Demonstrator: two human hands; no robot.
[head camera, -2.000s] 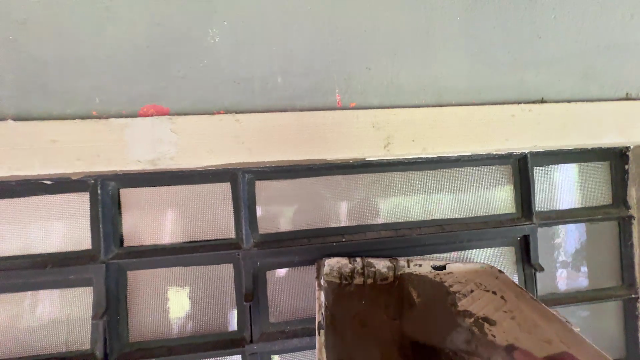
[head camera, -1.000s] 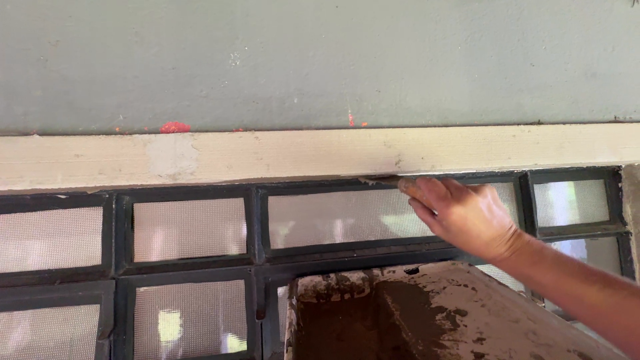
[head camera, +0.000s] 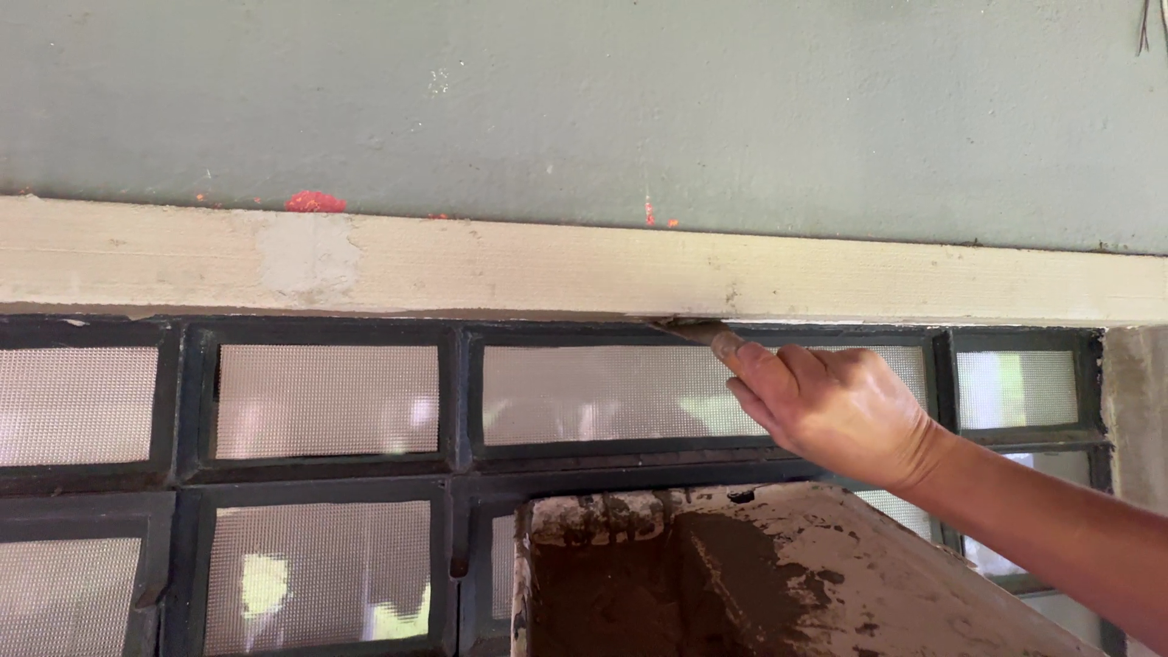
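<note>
My right hand (head camera: 830, 401) reaches in from the right, closed around the handle of a small trowel or putty knife (head camera: 695, 330). The tool's blade touches the seam where the cream-coloured beam (head camera: 511, 269) meets the top of the dark window frame (head camera: 566, 447). A thin brown strip of mortar or filler runs along the beam's lower edge, left of the blade. Below my hand is a smeared, open container (head camera: 821, 529) with wet brown mortar (head camera: 607, 593) inside. My left hand is out of view.
A grey-green painted wall (head camera: 584, 109) with red paint spots rises above the beam. Mesh screens (head camera: 328, 397) fill the dark frame's panes. A bare concrete edge (head camera: 1136, 411) stands at the right, and thin wires (head camera: 1143, 26) hang at the top right corner.
Two seconds ago no hand was in view; my right hand then came in with the tool at the seam. Since one second ago, the blade has stayed against the beam's lower edge.
</note>
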